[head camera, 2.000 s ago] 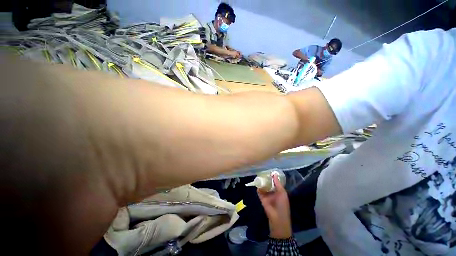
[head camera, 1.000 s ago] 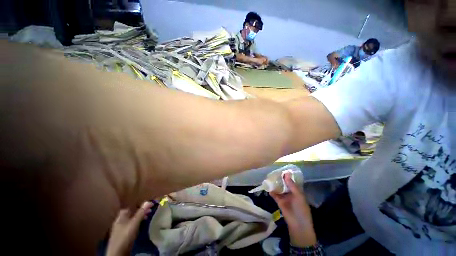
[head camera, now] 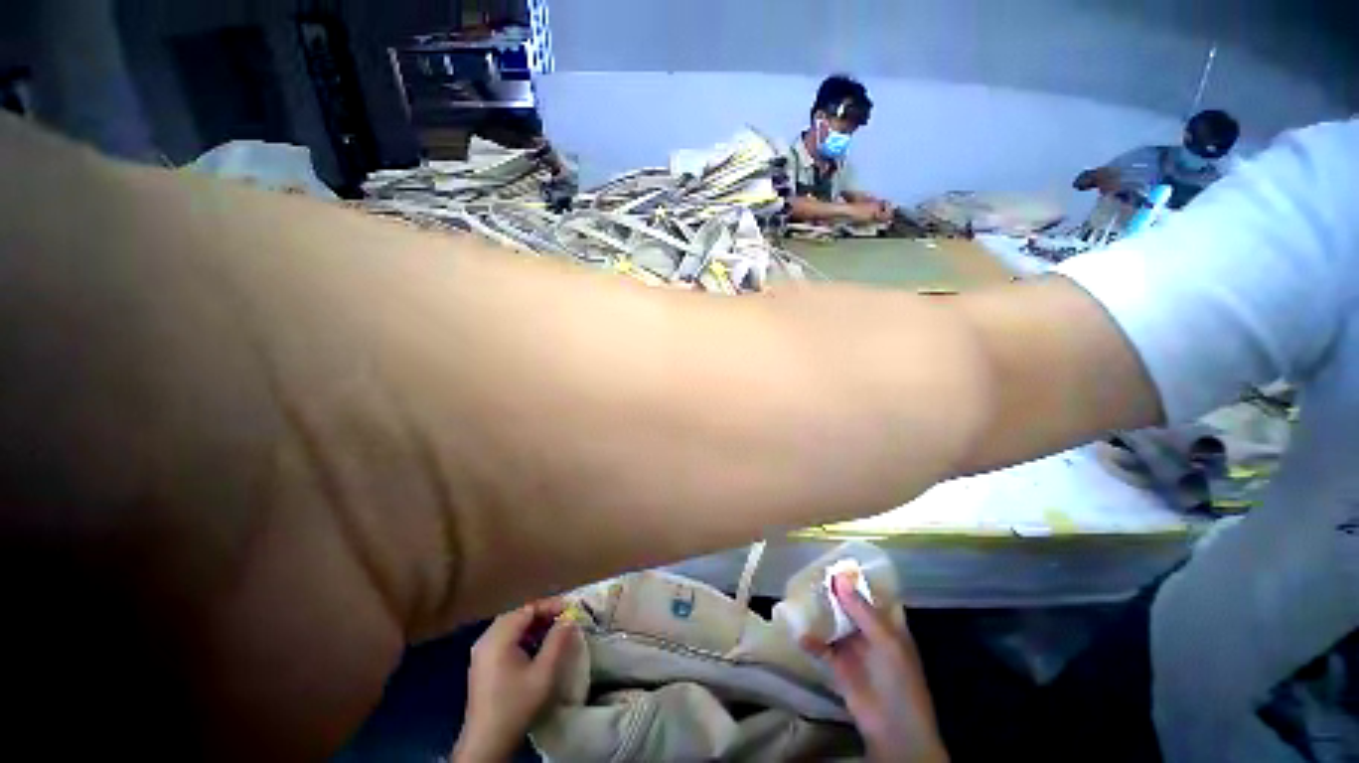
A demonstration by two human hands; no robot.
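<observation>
A soft beige bag (head camera: 634,713) lies low in front of me, its zipper line running across the top and a small bluish badge (head camera: 681,608) behind it. My left hand (head camera: 514,678) pinches the bag's left corner, at a small yellow tab (head camera: 568,613). My right hand (head camera: 887,678) holds a translucent squeeze bottle (head camera: 870,565) with a white label, at the bag's right end. The nozzle cannot be made out clearly. The bag's lower part is cut off by the picture's edge.
Another person's bare arm (head camera: 716,403) with a white sleeve (head camera: 1237,268) crosses close in front, hiding much of the table. A white table edge (head camera: 1028,570) lies beyond the bag. Piled beige pieces (head camera: 611,224) and two masked people are at the back.
My left hand has come into view and taken the bag's left corner. The right hand's bottle has moved closer to the bag's right end. The view has shifted, moving the background right.
</observation>
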